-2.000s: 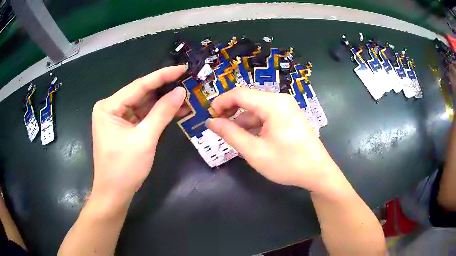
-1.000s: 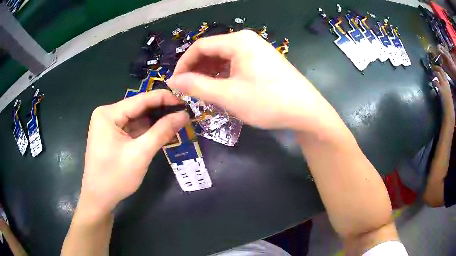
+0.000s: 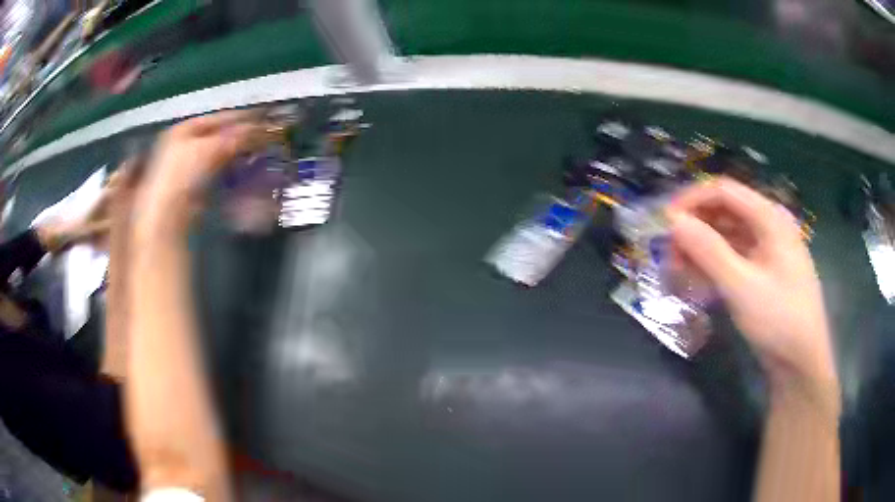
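Note:
Blue and silver-white phone circuit boards (image 3: 542, 242) with orange flex parts lie in a blurred pile right of centre. My left hand (image 3: 191, 162) is raised at the far left; a blurred purple-blue board (image 3: 257, 188) hangs at its fingertips, beside another board (image 3: 308, 196) lying on the bench. My right hand (image 3: 751, 260) is over the right part of the pile, thumb and forefinger curled close together. Motion blur hides whether anything is between them.
A pale rail (image 3: 550, 75) runs along the far side of the dark green bench (image 3: 432, 235), with a grey post (image 3: 351, 37) at its edge. Another person's dark sleeve (image 3: 59, 392) and hand are at the left, by white sheets. Part of another board (image 3: 879, 250) shows at the right edge.
The view has turned left, so the bench things appear further right. My hands have parted: the left has gone to the left board group, the right stays by the pile.

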